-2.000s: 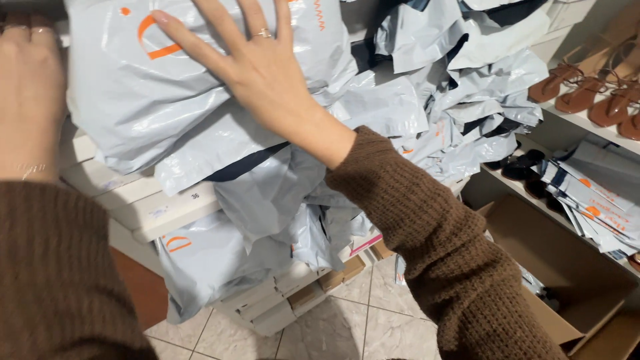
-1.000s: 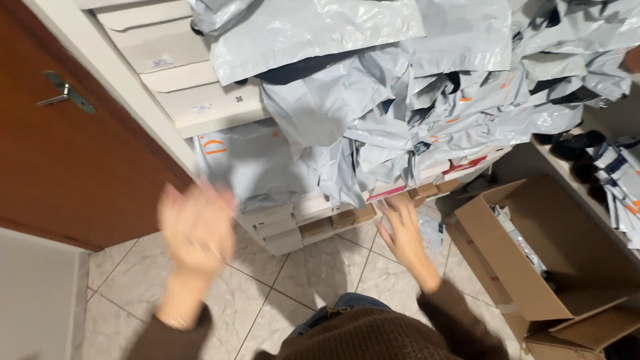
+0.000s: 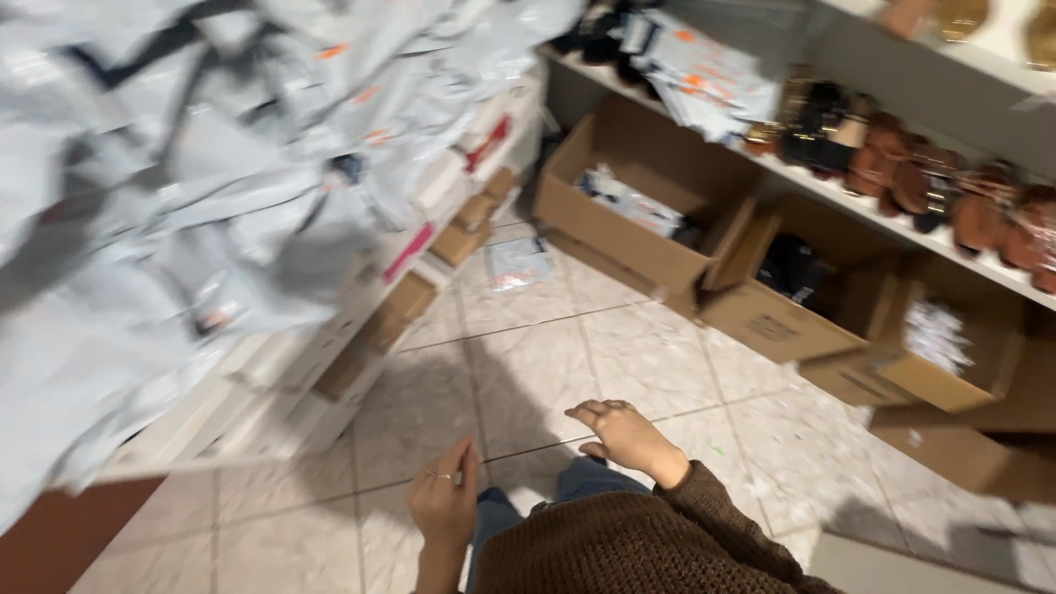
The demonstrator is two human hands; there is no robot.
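Both my hands hang over the tiled floor in front of my body, with nothing held in them. My left hand (image 3: 445,493) has its fingers bent, and a ring shows on one. To its right, my right hand (image 3: 629,436) is loosely spread, palm down. At the left, a heap of grey-white plastic mailing bags (image 3: 206,190) with orange print covers the shelving; the nearest bags are well above and left of my hands. One flat plastic bag (image 3: 520,263) lies on the floor beyond my hands.
Open cardboard boxes (image 3: 627,247) stand along the right; one holds printed packets, another black items, another white pieces. Above them a white shelf (image 3: 907,219) bears sandals (image 3: 912,173) and a stack of printed bags (image 3: 701,78). White boxes (image 3: 256,388) sit under the heap.
My hands were on a plastic bag at the top two seconds ago; they have come away from it and down in front of my body. The view has swung right, towards the boxes and sandals.
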